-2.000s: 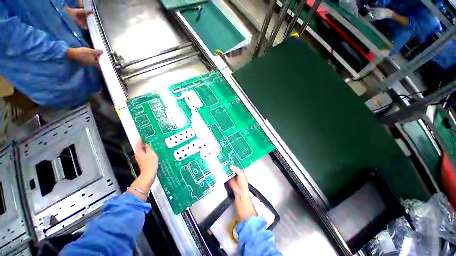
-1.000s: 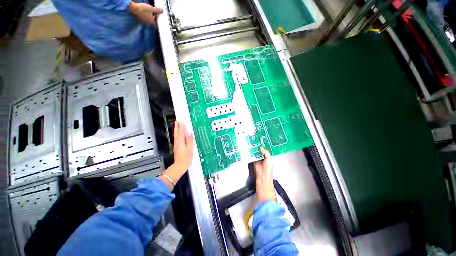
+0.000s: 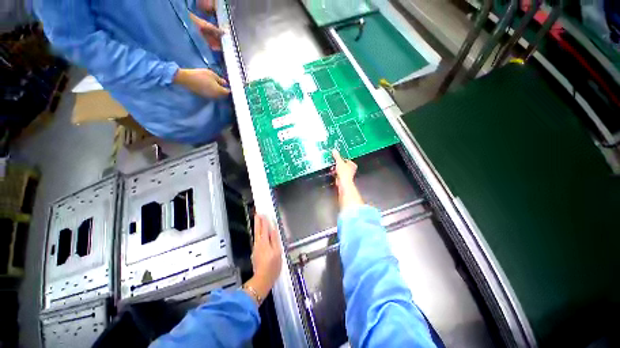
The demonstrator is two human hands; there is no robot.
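A large green circuit board (image 3: pixel 353 112) with white outlines and strong glare lies across the two rails of the conveyor. My right hand (image 3: pixel 345 171) is at the board's near edge, with fingertips on its top; the thumb side grips the edge. My left hand (image 3: pixel 266 251) rests on the near left rail (image 3: pixel 289 312), below the board's corner and apart from it. It holds nothing that I can see.
Paired metal cross bars (image 3: pixel 367 228) span the line nearer me. A co-worker in a blue smock (image 3: pixel 143 68) stands at the upper left, hands at the rail. Grey metal panels (image 3: pixel 177 251) are stacked at left. A green-topped bench (image 3: pixel 523 177) lies at right, a green tray (image 3: pixel 381 51) beyond.
The board has moved farther up the line with my right hand at its edge. My left hand stays on the rail. Cross bars now show nearer me; the black tray is out of view.
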